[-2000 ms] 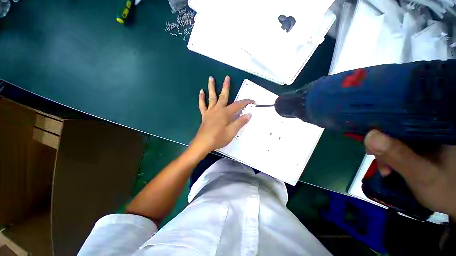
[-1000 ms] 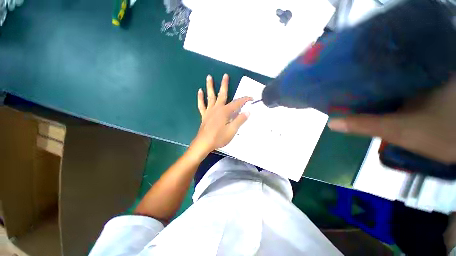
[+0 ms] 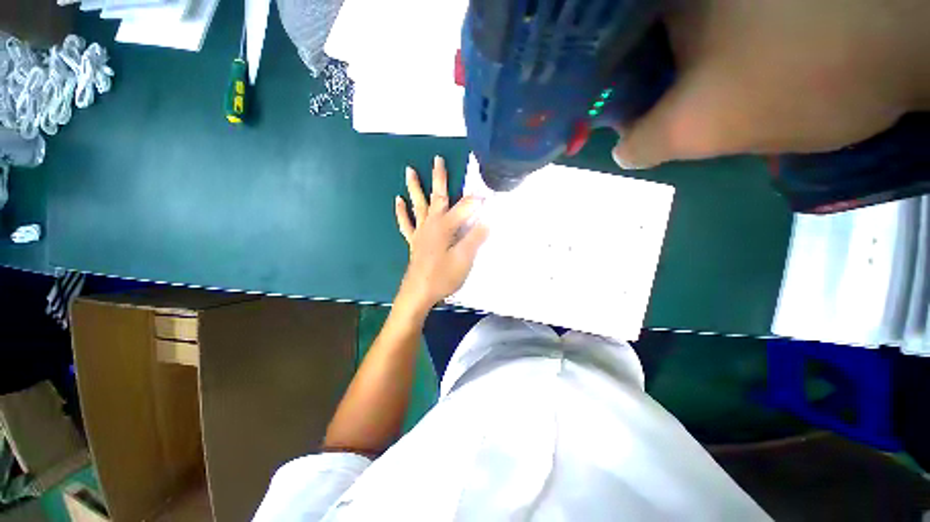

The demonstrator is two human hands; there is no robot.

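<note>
The white panel housing (image 3: pixel 581 245) lies flat at the near edge of the green bench. My left hand (image 3: pixel 440 240) rests on its left edge, fingers spread, thumb and forefinger close together near the drill's nose; whether they hold a screw cannot be told. My right hand (image 3: pixel 755 92) grips the dark blue drill driver (image 3: pixel 540 92) with red accents and small green lights. The drill stands steeply over the panel's upper left corner, its chuck pointing down. The bit is not visible. A screw pile (image 3: pixel 332 90) lies behind, to the left.
Cover plates (image 3: pixel 403 92) lie behind the drill. A green-and-yellow screwdriver (image 3: pixel 237 92), a white strip (image 3: pixel 256 36) and a greyish plastic bag (image 3: pixel 308 29) lie back left. Cable bundles (image 3: pixel 51 87) are far left. Wrapped panels (image 3: pixel 851 270) lie right. A cardboard carton (image 3: pixel 143 398) stands below the bench.
The drill has swung from pointing left to steeply downward over the panel corner. My left hand stays at the panel's left edge. The view has turned, showing more of the bench's left side.
</note>
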